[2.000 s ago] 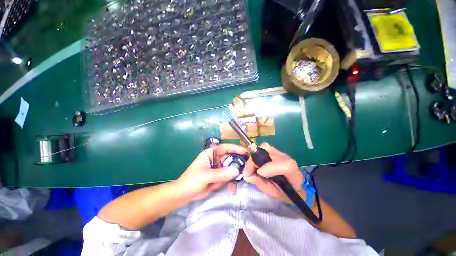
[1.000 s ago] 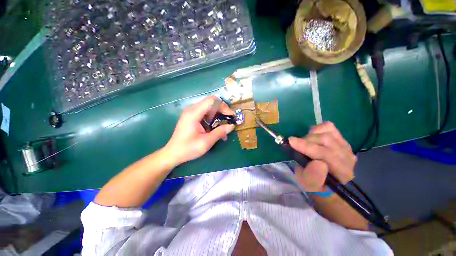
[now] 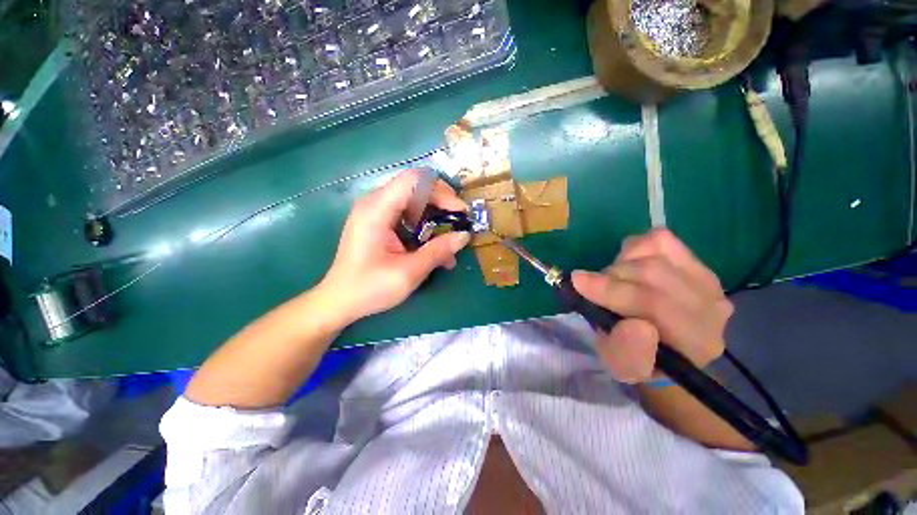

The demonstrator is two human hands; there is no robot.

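Note:
My left hand (image 3: 377, 246) holds a round black unit (image 3: 430, 223) on edge between thumb and fingers, with a slim silver strip, likely tweezers (image 3: 419, 196), also in its grip. A small silver component (image 3: 480, 215) is at the unit's right side, over the brown tape cross (image 3: 543, 205). My right hand (image 3: 659, 302) is closed around the black handle of the soldering iron (image 3: 593, 306). The iron's thin tip is close to the silver component; whether they touch is hard to tell. Solder wire (image 3: 322, 188) runs from the spool (image 3: 58, 311) to the tape's upper end.
A clear component tray (image 3: 292, 111) fills the upper left. A tan round tub (image 3: 676, 75) with silvery bits stands at the upper right. Black cords (image 3: 794, 166) hang right of it. Another round black unit (image 3: 98, 230) lies at the left. Pale tape strips (image 3: 654, 166) mark the green mat.
Two seconds ago both hands were together near the bench's front edge. They have since parted; the left brought the black unit to the tape cross and the right brought the iron tip beside it.

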